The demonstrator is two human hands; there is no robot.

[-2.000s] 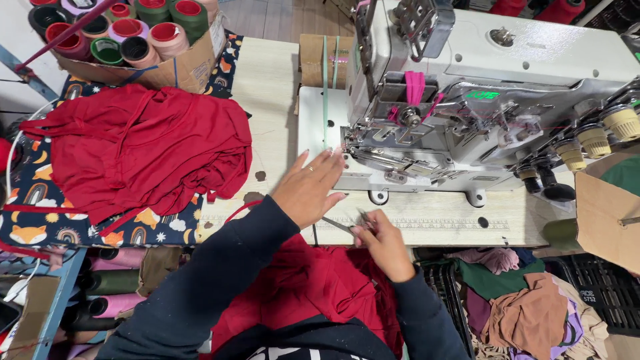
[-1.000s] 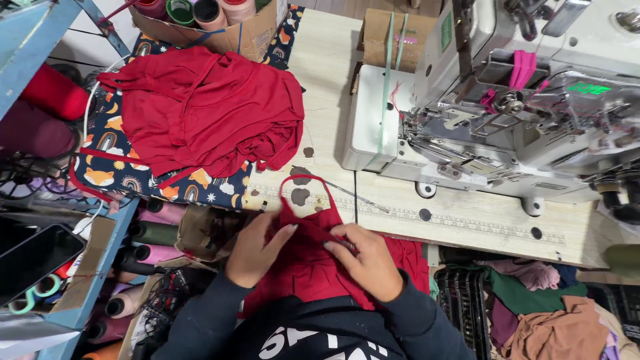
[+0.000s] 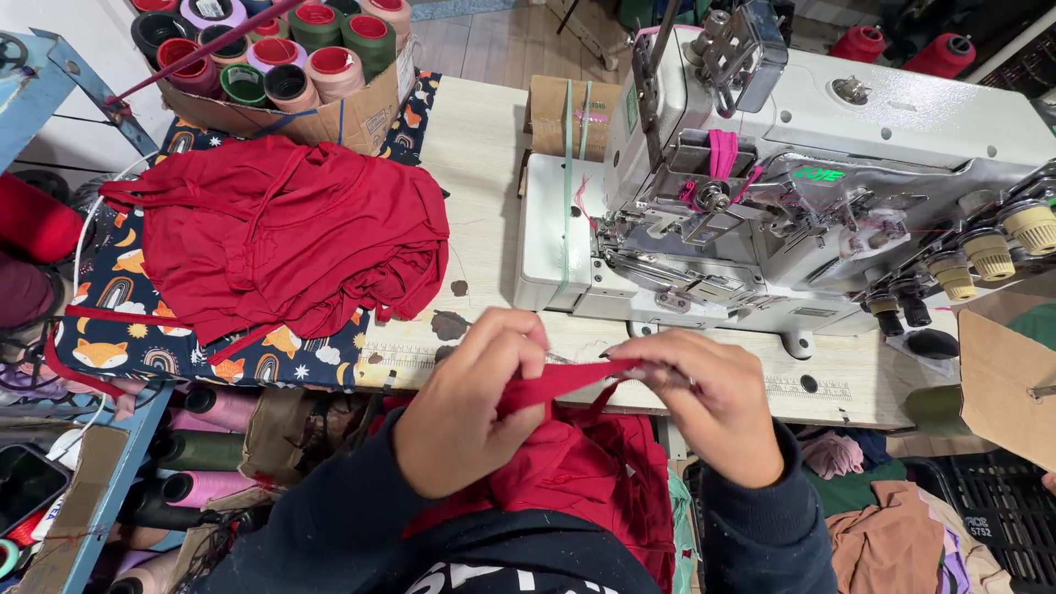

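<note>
Between my left hand [image 3: 474,404] and my right hand [image 3: 709,396] a strip of red fabric [image 3: 569,381] is stretched, pinched at both ends over the table's front edge. The rest of that red garment [image 3: 577,487] lies across my lap. A thin metal tool, partly hidden, shows behind the strip near my right fingers; its kind is unclear. Beyond my hands stands a white industrial sewing machine [image 3: 825,173] with red thread at its needle area. A pile of red garments [image 3: 280,231] rests on the left on dark fox-print fabric [image 3: 99,351].
A cardboard box [image 3: 363,115] of thread cones stands at the back left. A ruler strip [image 3: 412,355] runs along the table's front edge. Below right, a black plastic crate [image 3: 982,511] stands by fabric scraps [image 3: 887,528]. A blue metal shelf frame [image 3: 124,487] is at left.
My hands have risen from the garment by my lap to the table's front edge, with the red strip now taut between them. The metal tool lay on the table one second ago.
</note>
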